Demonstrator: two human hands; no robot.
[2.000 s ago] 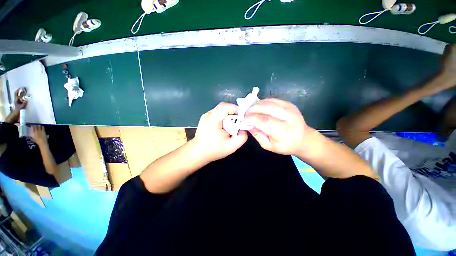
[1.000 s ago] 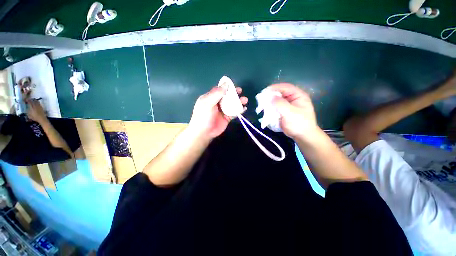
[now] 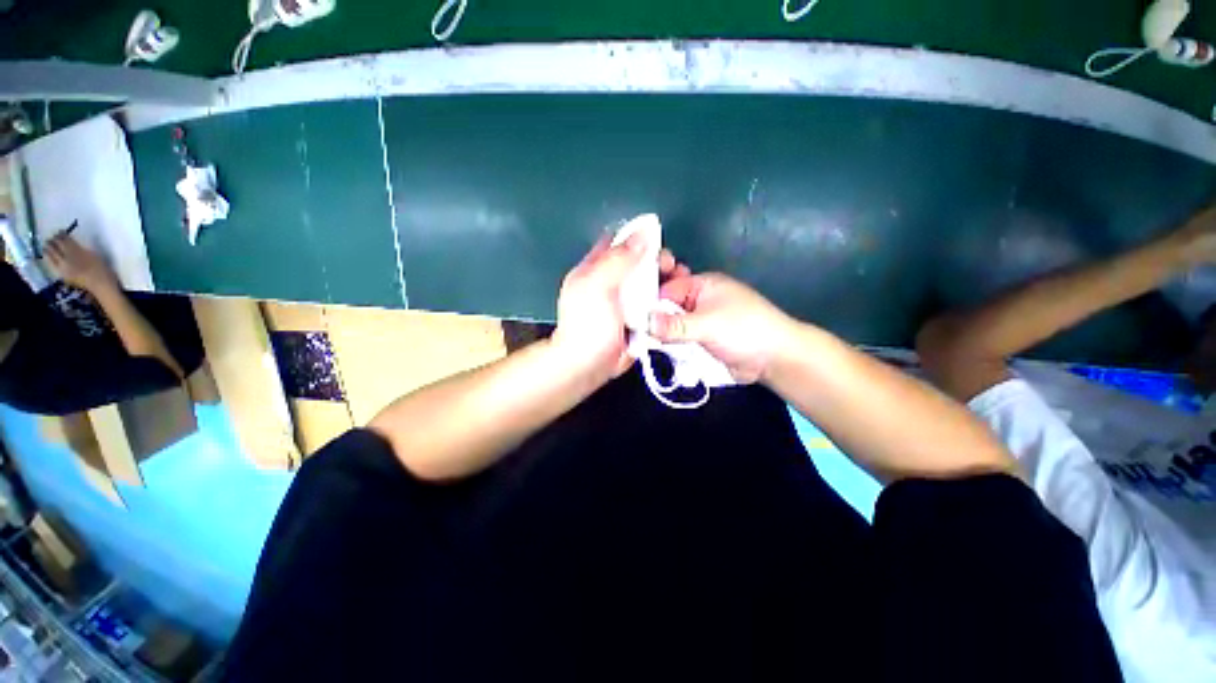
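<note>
My left hand (image 3: 594, 304) is closed on a cream-white oval housing (image 3: 643, 274), held above the near edge of the bench. My right hand (image 3: 736, 327) touches the housing's lower end, with its fingers on a white crumpled cloth (image 3: 694, 360). A white wrist strap (image 3: 671, 391) hangs in a loop below the hands. Part of the housing and most of the cloth are hidden by the fingers.
The dark green bench (image 3: 507, 187) has a pale rail (image 3: 560, 67) along its far side. Several corded gadgets lie on the belt beyond. A crumpled white scrap (image 3: 200, 200) lies at left. Cardboard (image 3: 400, 380) is below. One person sits at left; another's arm (image 3: 1067, 300) reaches in at right.
My right hand has moved left with the cloth and now meets the housing in my left hand. The strap loop has bunched up under the hands. Gadgets on the belt have shifted.
</note>
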